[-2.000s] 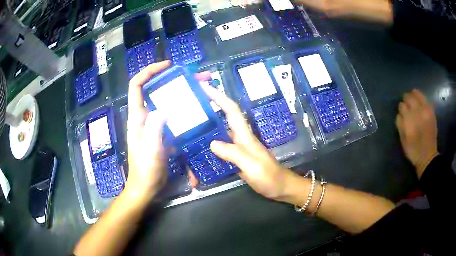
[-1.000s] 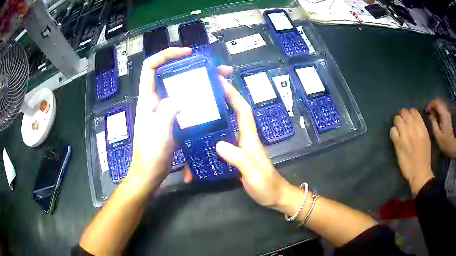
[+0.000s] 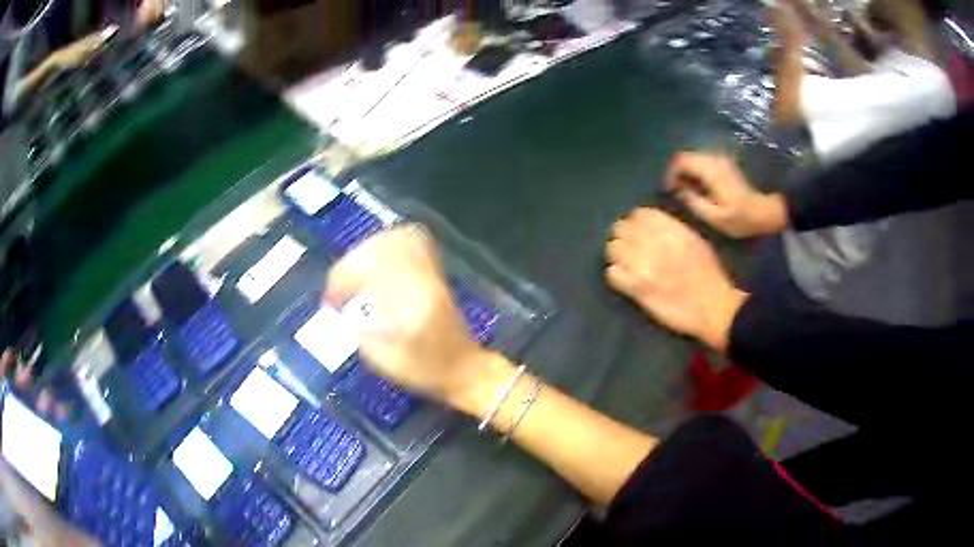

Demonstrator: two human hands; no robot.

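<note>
My right hand (image 3: 401, 305), with a bracelet at the wrist, is blurred over the right end of the clear blister tray (image 3: 523, 305). Its fingers are curled and hide part of a phone; whether they hold anything cannot be told. My left hand (image 3: 24, 515) is cut off by the left edge, around a blue keypad phone (image 3: 107, 491) with a white lit screen. In the tray, the front-row phones (image 3: 320, 447) have lit white screens. Two back-row phones (image 3: 203, 340) have dark screens; one at the far end (image 3: 347, 222) is lit. A paper label (image 3: 271, 268) lies in a back pocket.
Another person's two hands (image 3: 675, 272) rest on the dark green bench (image 3: 534, 160) to the right, in black sleeves. A further person's white sleeve (image 3: 881, 102) is at top right. The green belt (image 3: 160, 171) runs beyond the tray. White papers (image 3: 379, 91) lie at the back.
The view has swung right. My right hand has left the held phone and moved over the tray's right end. The held phone and my left hand are now at the left edge.
</note>
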